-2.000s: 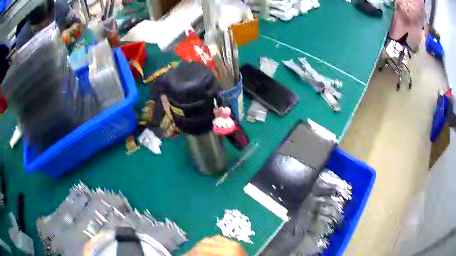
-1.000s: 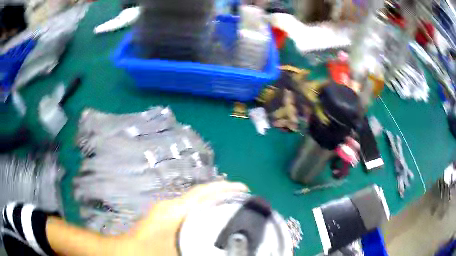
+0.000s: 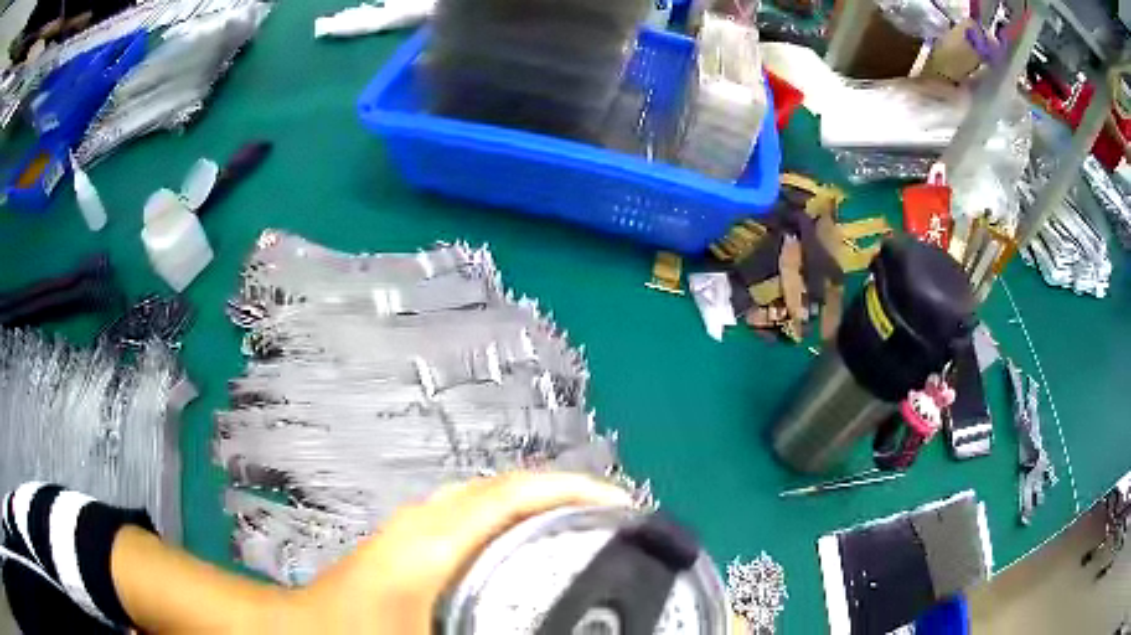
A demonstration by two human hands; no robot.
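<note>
A round clear jar (image 3: 564,564) with a black strap across its top is at the bottom centre, close to the camera and cut off by the edge. My left hand (image 3: 434,536) comes in from the lower left, in a black and white striped sleeve, and curls around the jar's back left side. Its fingers are partly hidden. A sliver of skin shows at the jar's right side at the bottom edge; it may be my right hand, but I cannot tell. A wide heap of grey mesh strips (image 3: 409,360) lies behind the hand.
A blue basket (image 3: 571,199) holds stacked packs. A steel flask (image 3: 831,403) stands right, with tweezers (image 3: 843,484) before it. Small silver fittings (image 3: 754,589) and a black pad (image 3: 887,564) lie lower right. A white bottle (image 3: 174,242) and more strips (image 3: 87,416) are left.
The view has swung left, so the basket, flask and pad sit further right. The jar has come further into view, and my left hand and sleeve now show around it.
</note>
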